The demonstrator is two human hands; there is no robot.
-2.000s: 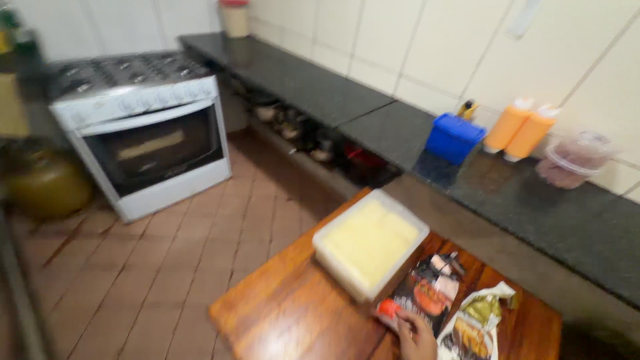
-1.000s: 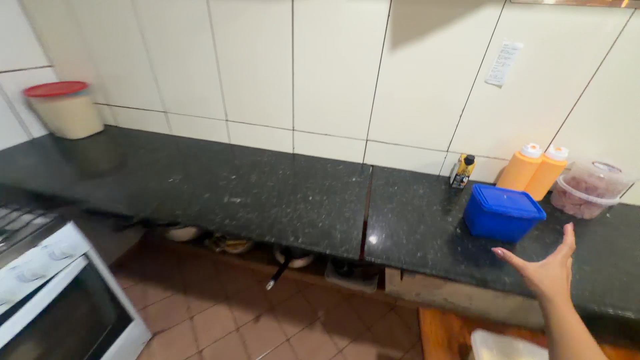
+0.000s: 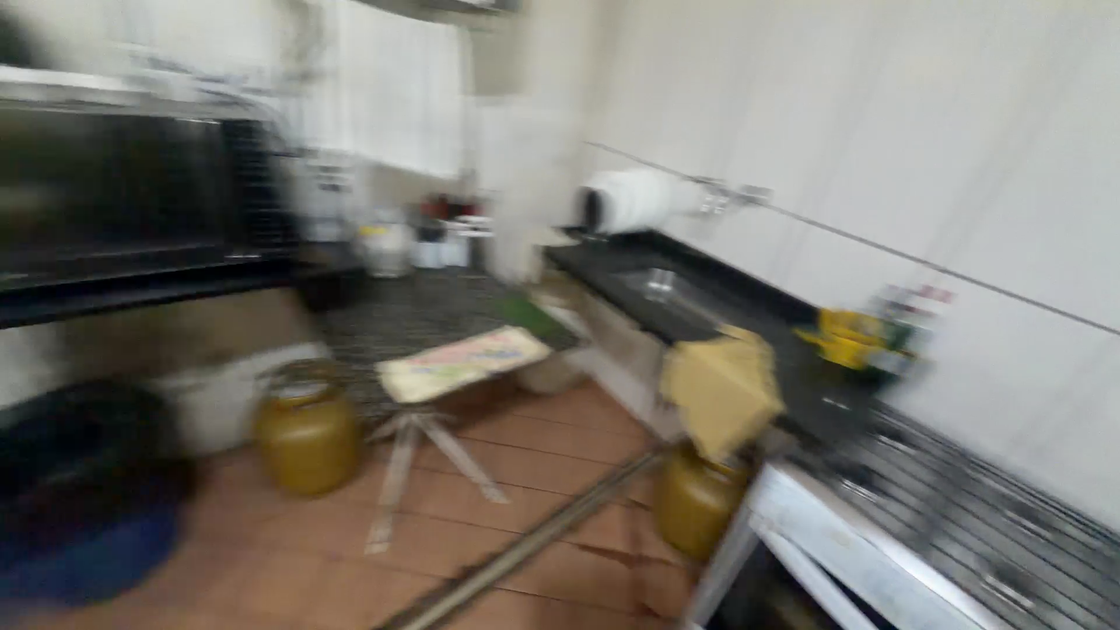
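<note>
Neither my left hand nor my right hand shows in the head view, which is blurred. At the lower right stands the white stove [image 3: 840, 542] with its hob grates. A yellow cloth [image 3: 722, 389] hangs over the edge of the dark stone counter [image 3: 787, 385] beside it. Yellow and green items [image 3: 849, 337] sit on that counter near the wall. A white cylindrical container [image 3: 634, 201] lies at the counter's far end, near a sink [image 3: 669, 284].
Gas cylinders [image 3: 308, 433] stand on the tiled floor, one [image 3: 700, 499] beside the stove. An ironing board or narrow folding table [image 3: 464, 363] has splayed legs. A large dark oven [image 3: 131, 192] is at left, above a blue bin [image 3: 96, 542]. A floor channel [image 3: 534, 542] crosses the tiles.
The view has swung far to the left. The hand seen over the counter by the blue container one second ago is out of view, as are the container and the orange bottles.
</note>
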